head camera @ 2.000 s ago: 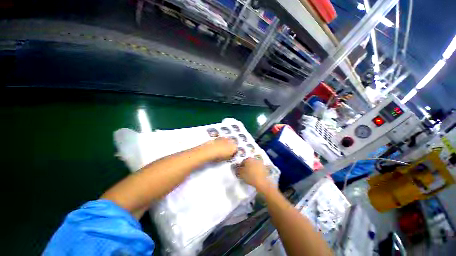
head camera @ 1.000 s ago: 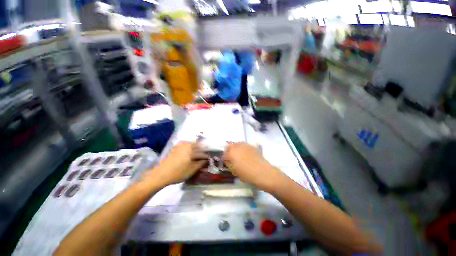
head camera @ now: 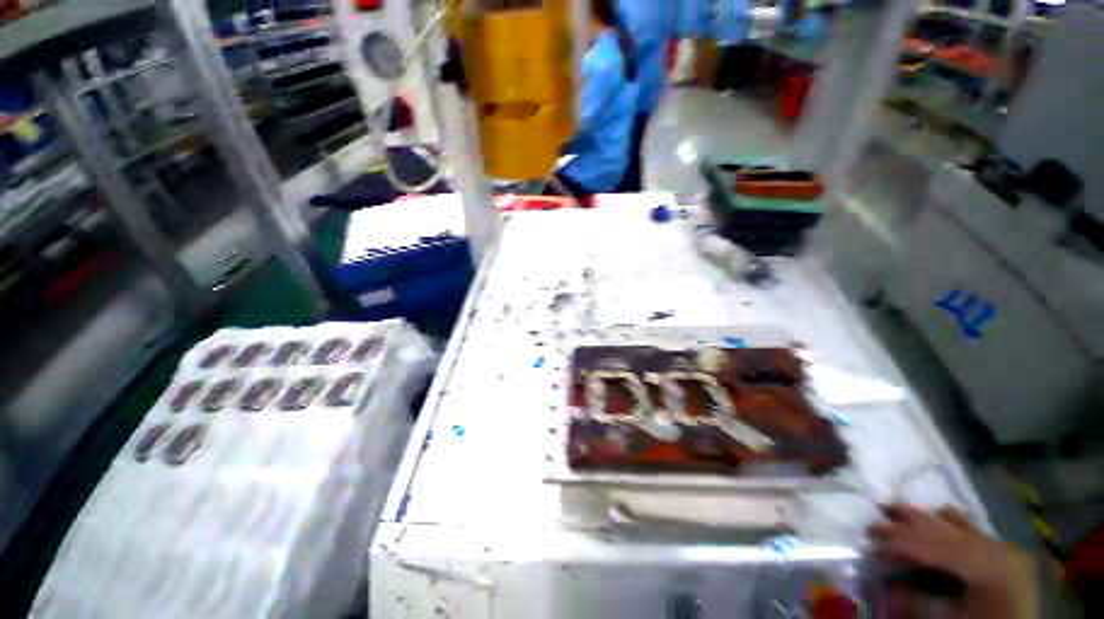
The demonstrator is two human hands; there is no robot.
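The red-brown press fixture [head camera: 775, 417] lies on the white table. Two pale ring-shaped parts sit side by side in it, the left ring [head camera: 591, 397] and the right ring [head camera: 724, 397]. A flat pale slide plate [head camera: 702, 508] is in front of the fixture. My right hand [head camera: 950, 554] is at the table's front right corner, blurred, near the press buttons; whether it holds anything is unclear. My left hand is out of the picture. The white parts tray [head camera: 230, 484] on the left holds dark rings in rows at its far end.
The yellow-orange press head [head camera: 521, 97] hangs behind the table. A blue crate [head camera: 406, 272] with a white top stands between tray and table. Dark stacked bins [head camera: 763, 212] stand at the back right. A person in a blue smock [head camera: 605, 109] is beyond.
Both hands have left the fixture. My right hand moved to the front right corner and my left hand went out of the picture. The two rings in the fixture are now uncovered.
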